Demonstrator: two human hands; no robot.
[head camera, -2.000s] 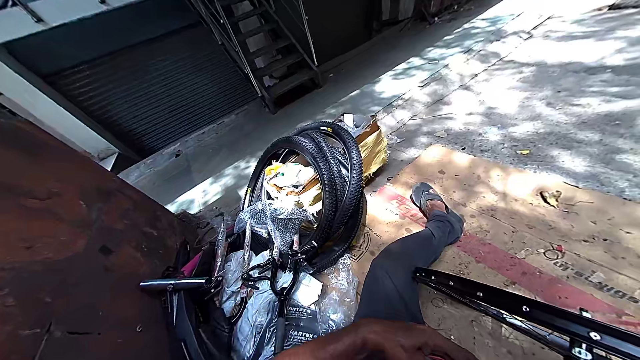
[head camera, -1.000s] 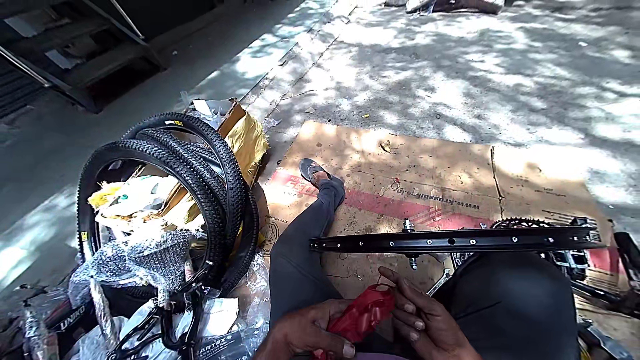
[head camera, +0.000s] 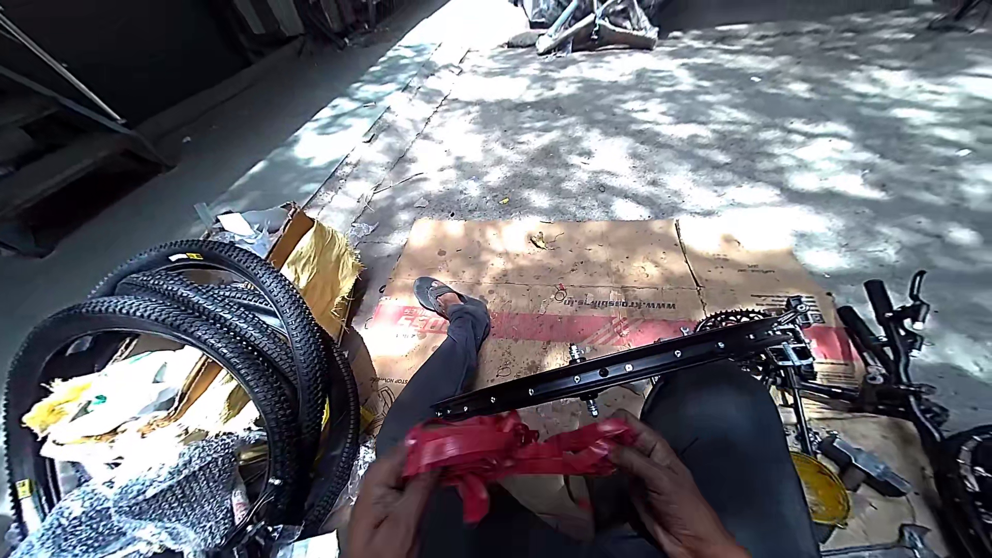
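A bundle of red strips, thin and flexible, is stretched between my two hands above my lap. My left hand grips its left end, and my right hand pinches the right end between thumb and fingers. Just beyond the bundle, a black bicycle wheel rim lies across my legs, seen nearly edge-on, with a hub axle showing at its middle. The lower part of the rim is hidden behind my hands and legs.
Knobby bicycle tyres are piled at left with bubble wrap and torn packaging. Flattened cardboard covers the ground ahead. At right are a crankset, handlebar parts, a yellow round container and a hammer-like tool.
The red bundle, compact in my hands one second ago, is now spread out, with my hands farther apart. The rim has tilted, its right end higher. The view has swung right since the oldest frame.
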